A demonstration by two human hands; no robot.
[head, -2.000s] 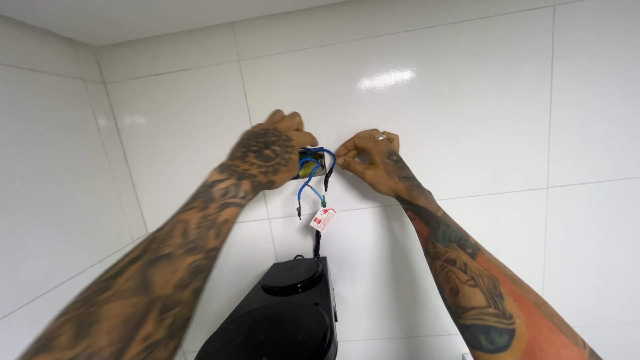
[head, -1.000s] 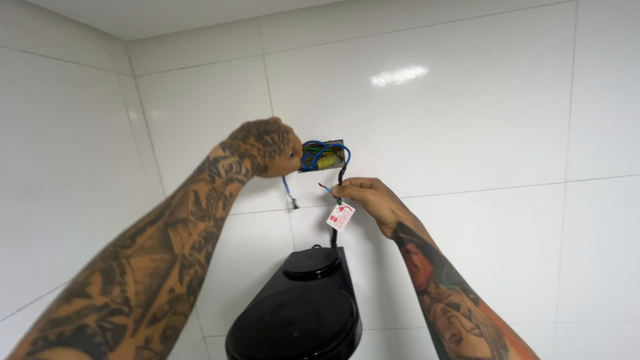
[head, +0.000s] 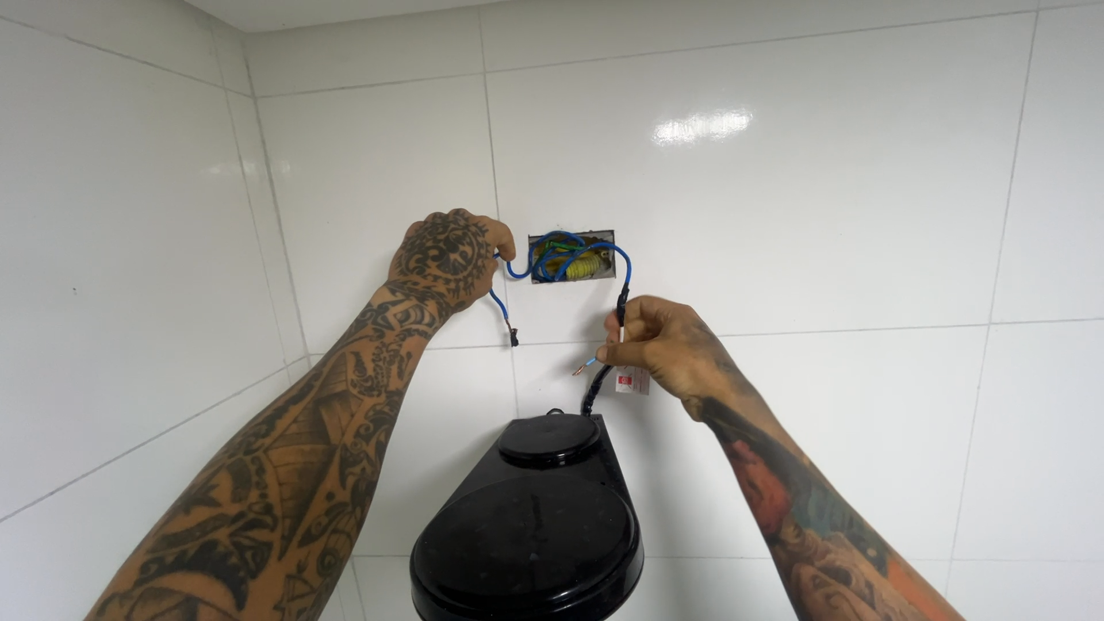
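Observation:
An electrical box opening [head: 572, 256] in the tiled wall holds blue wires, a green wire and yellow corrugated conduit [head: 586, 266]. Left of it, my left hand [head: 453, 257] is closed on a blue wire [head: 517, 274]; its fingertips are partly hidden. A blue wire end [head: 500, 304] with black tape [head: 514, 337] hangs below that hand. Under the box, my right hand [head: 642, 336] pinches a cable whose light blue wire [head: 591, 363] shows a bare copper end. A taped black joint [head: 623, 297] links a blue wire to this cable. A white and red tag [head: 632, 380] hangs by my right hand.
Below stands a glossy black fixture [head: 528, 535] with two round parts, against the wall; a black cable [head: 595, 392] rises from its top. White tiled walls [head: 819, 216] meet in a corner at left, under a ceiling edge [head: 345, 13].
Two seconds ago both hands were at the box; my right hand has since moved down to the cable below it. My left hand has moved off the box to its left.

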